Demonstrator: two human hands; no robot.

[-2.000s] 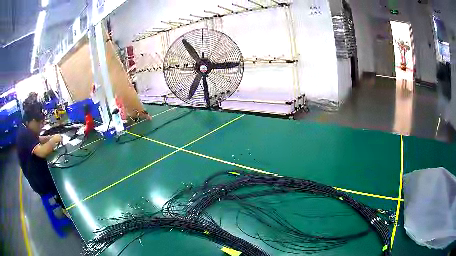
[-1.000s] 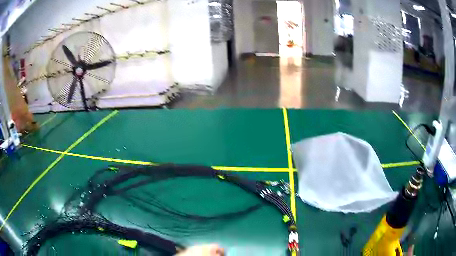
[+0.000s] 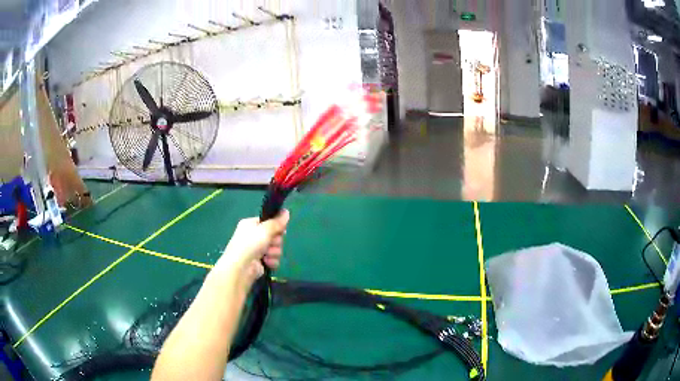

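My left hand (image 3: 257, 242) is bare and shut around the black bundle of the wire harness, holding it up above the table. The red-sleeved branch leads (image 3: 317, 149) fan up and right from the top of the bundle; their tips are pale and blurred. The rest of the wire harness (image 3: 335, 292) lies looped on the green table. The heat gun (image 3: 634, 357) shows at the bottom right corner, its metal nozzle pointing up and its yellow body cut off by the edge. My right hand is not in view.
A cloudy plastic bag (image 3: 553, 305) lies on the green table (image 3: 388, 238) right of the harness. A white socket post with a black cable (image 3: 673, 264) stands at the right edge. A large fan (image 3: 164, 119) stands beyond the table.
My left hand has come up from the bottom edge and now holds the bundle with red leads raised. The view first swung right, then slightly back left. The heat gun sits lower at the right.
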